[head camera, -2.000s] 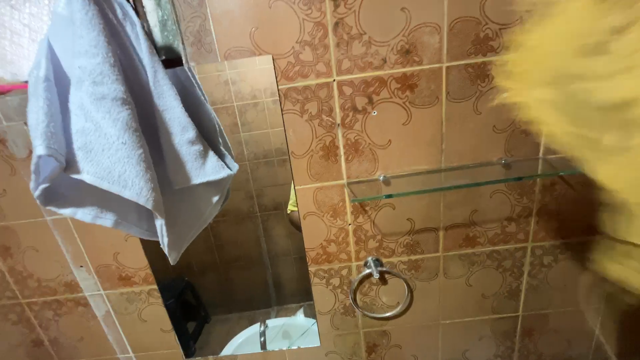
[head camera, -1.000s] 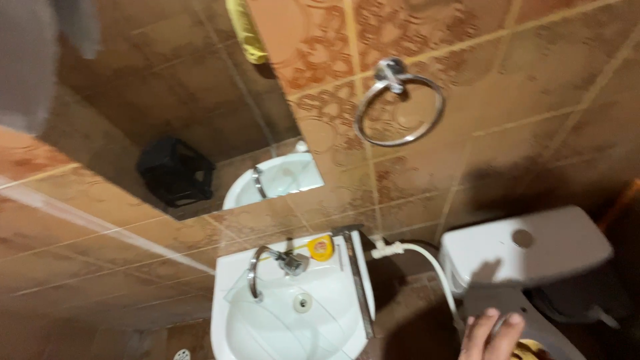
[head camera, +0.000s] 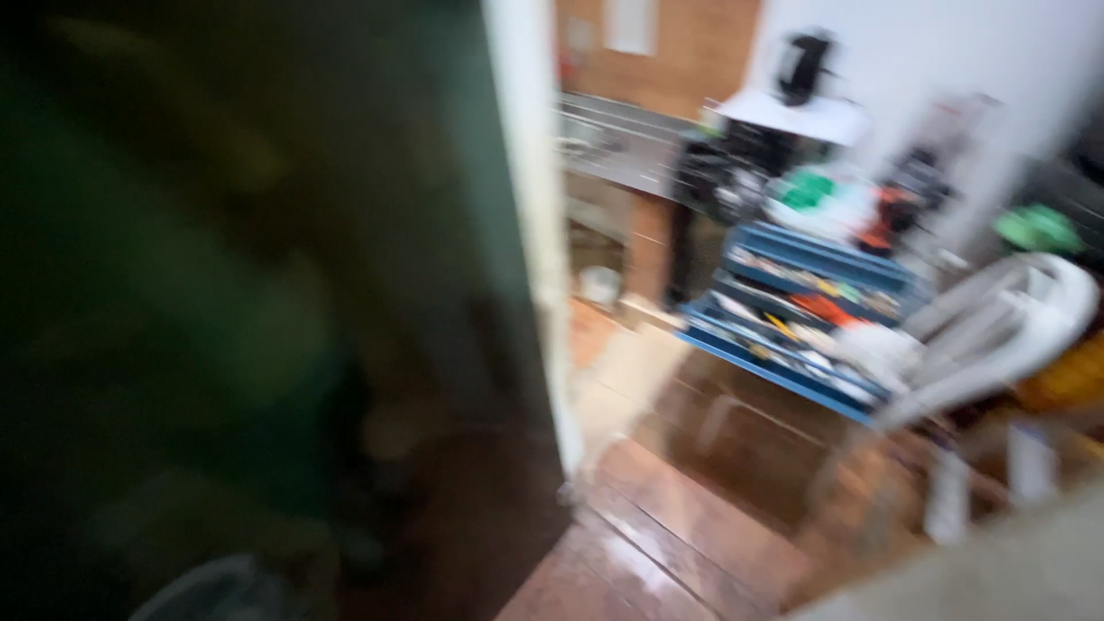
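Neither my left hand nor my right hand shows in the head view, which is strongly blurred. Right of the middle, a blue cantilever toolbox (head camera: 776, 375) stands opened out, its trays full of mixed tools and small parts. An orange item (head camera: 828, 309) and a thin yellow item lie among them. Against the toolbox's right side is a white plastic chair (head camera: 992, 362). Behind it, a green item (head camera: 808, 188) rests on a white surface. What the small items are cannot be made out.
A dark door or panel (head camera: 285, 285) fills the left, beside a pale upright frame (head camera: 530, 224). A metal counter (head camera: 617, 155) and a black kettle-like appliance (head camera: 804, 67) stand behind. Reddish tiles (head camera: 655, 535) cover the floor. A pale edge (head camera: 975, 569) crosses the lower right.
The view has swung from the bathroom wall, sink and toilet to a doorway and the room beyond. A hand seen over the toilet one second ago is out of view.
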